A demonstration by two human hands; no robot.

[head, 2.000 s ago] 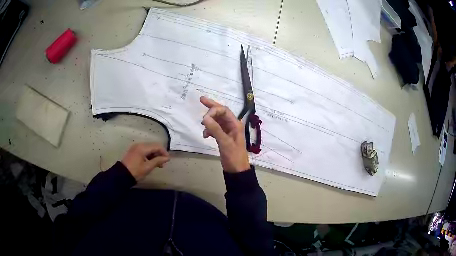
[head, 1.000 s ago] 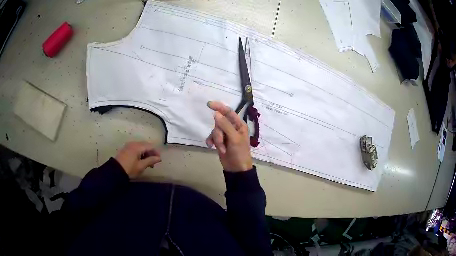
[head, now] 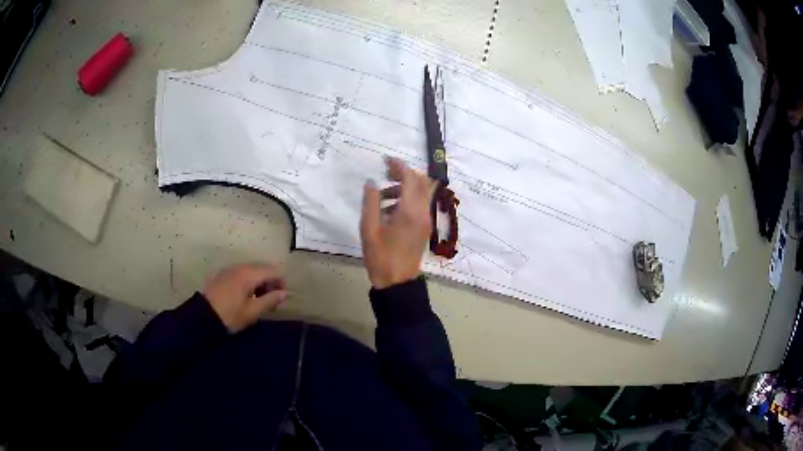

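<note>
My right hand (head: pixel 396 225) is over the white paper pattern (head: pixel 563 216), its fingers blurred and partly spread. It overlaps the dark handle side of the shears (head: pixel 437 132); whether it grips them is unclear. The shears lie on the paper, blades pointing away, dark red handle loop towards me. My left hand (head: pixel 245 295) is low over the table near the pattern's front edge, fingers curled and thumb near the forefinger; nothing can be made out in it. Dark fabric (head: pixel 255 195) shows along the pattern's curved near edge.
A lumpy metallic weight (head: pixel 649 271) sits on the pattern's right end. A red thread cone (head: pixel 105 64) and a cream pad (head: pixel 72 189) lie at left. White paper offcuts (head: pixel 621 44) and a dark fabric piece (head: pixel 713 97) lie at far right. A paper slip (head: pixel 726 231) is beside the pattern.
My right hand has moved slightly forward and left, and its curled fingers have straightened and spread beside the shears. My left hand stays in nearly the same place.
</note>
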